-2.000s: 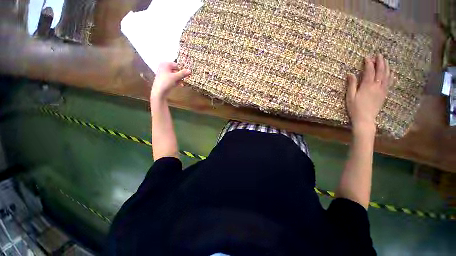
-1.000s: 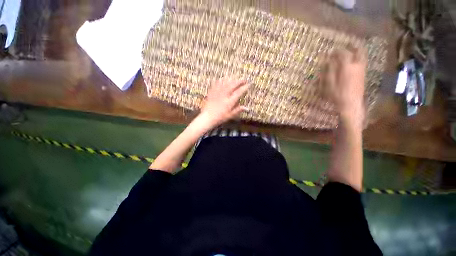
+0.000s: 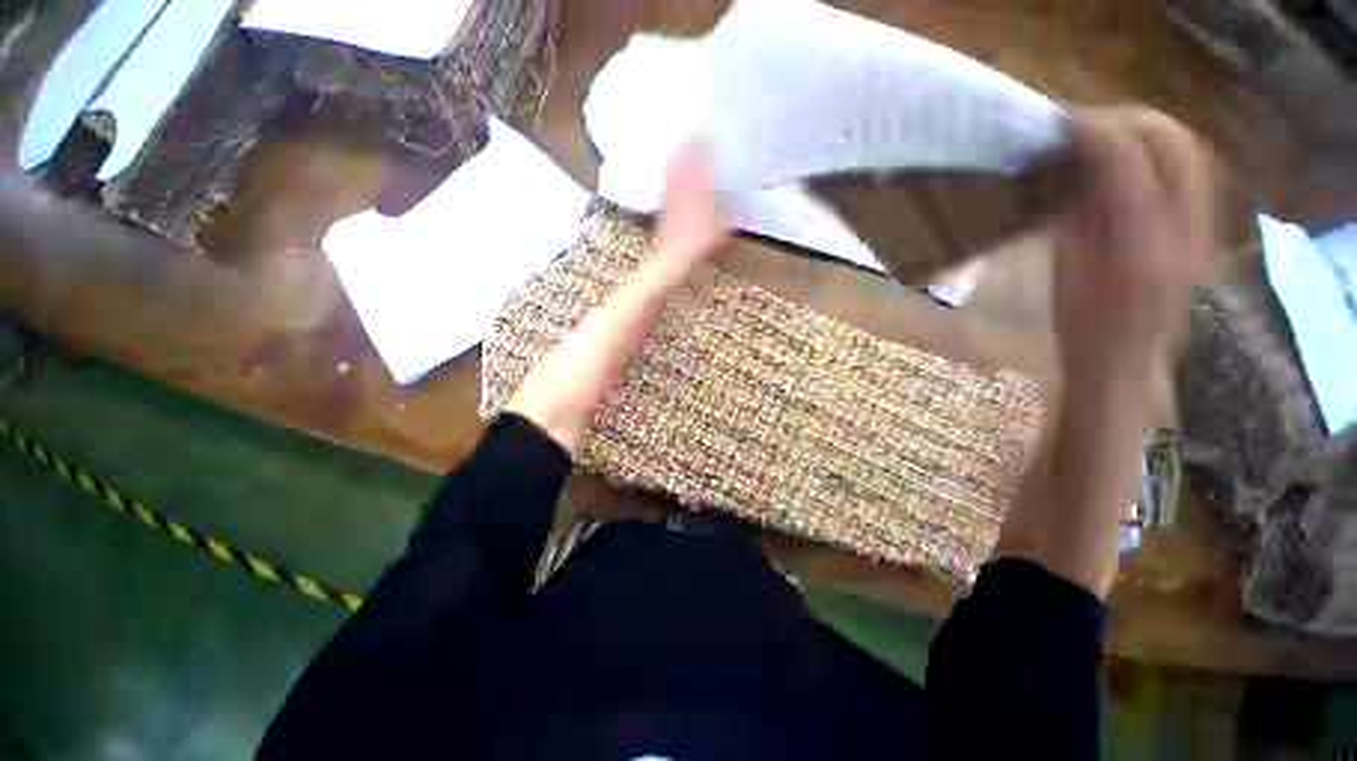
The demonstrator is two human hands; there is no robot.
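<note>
The tan-brown tweed fabric stack point(image 3: 804, 402) lies on the wooden table in front of me. A long white paper pattern point(image 3: 878, 97) is above the stack's far edge, its right part lifted and curved. My right hand point(image 3: 1139, 208) is blurred and holds the paper's right end. My left hand point(image 3: 689, 208) is at the paper's left part, over the stack's far left corner; its fingers are blurred, and I cannot tell whether they grip. A second, angular white paper piece point(image 3: 454, 268) lies at the stack's left end.
Frayed grey-brown bundles point(image 3: 395, 89) with white and pale blue paper are at the far left. More frayed dark fabric point(image 3: 1272, 506) and pale blue paper point(image 3: 1317, 305) are at the right. A partly hidden metal tool point(image 3: 1153, 483) lies beside my right forearm.
Both hands have moved from the fabric stack to the long white paper beyond it. My right hand has lifted the paper's right end. The view has shifted, showing more of the table's far side.
</note>
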